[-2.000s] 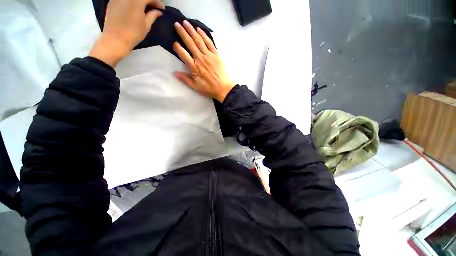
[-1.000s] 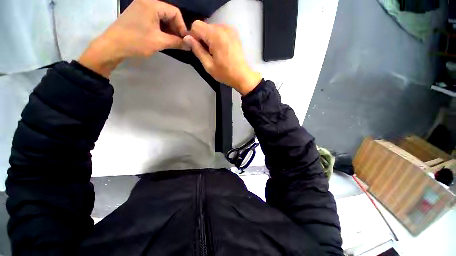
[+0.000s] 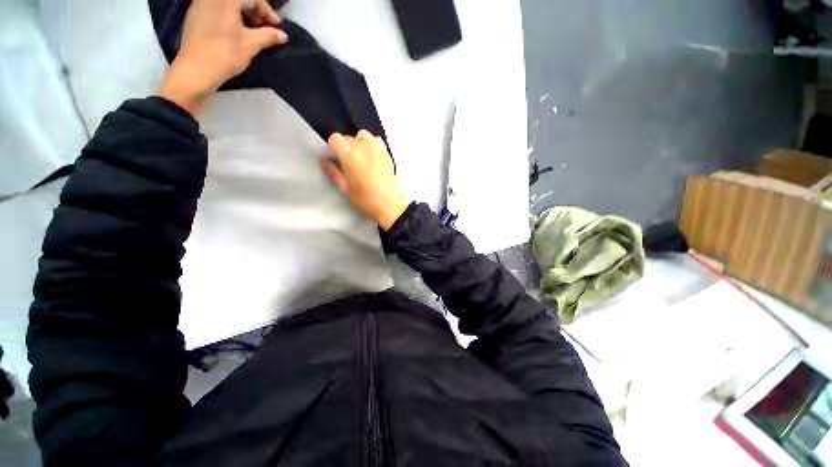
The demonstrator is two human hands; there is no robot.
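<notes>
A black cloth (image 3: 315,80) runs from the top left down to the right in a curved band, partly beside and partly along a large grey-white sheet (image 3: 265,182) in front of me. My left hand (image 3: 222,44) is at the top left, with thumb and fingers pinched at the cloth's upper edge; the exact grip is partly hidden. My right hand (image 3: 367,175) lies lower, on the right side of the band, fingers curled at the cloth where it meets the sheet. Whether it grips the cloth cannot be told. My right sleeve covers the band's lower end.
A flat black rectangular thing (image 3: 427,27) lies on the white table (image 3: 493,119) at the top, beyond the cloth. A crumpled olive cloth (image 3: 588,255) is right of the table. Boxes with a wood-like surface (image 3: 757,237) stand farther right. Thin dark scraps lie on the grey floor.
The hands have parted: the right hand has moved down along the cloth band, the left stays at the top. The view has shifted; the scissors seen before are out of sight.
</notes>
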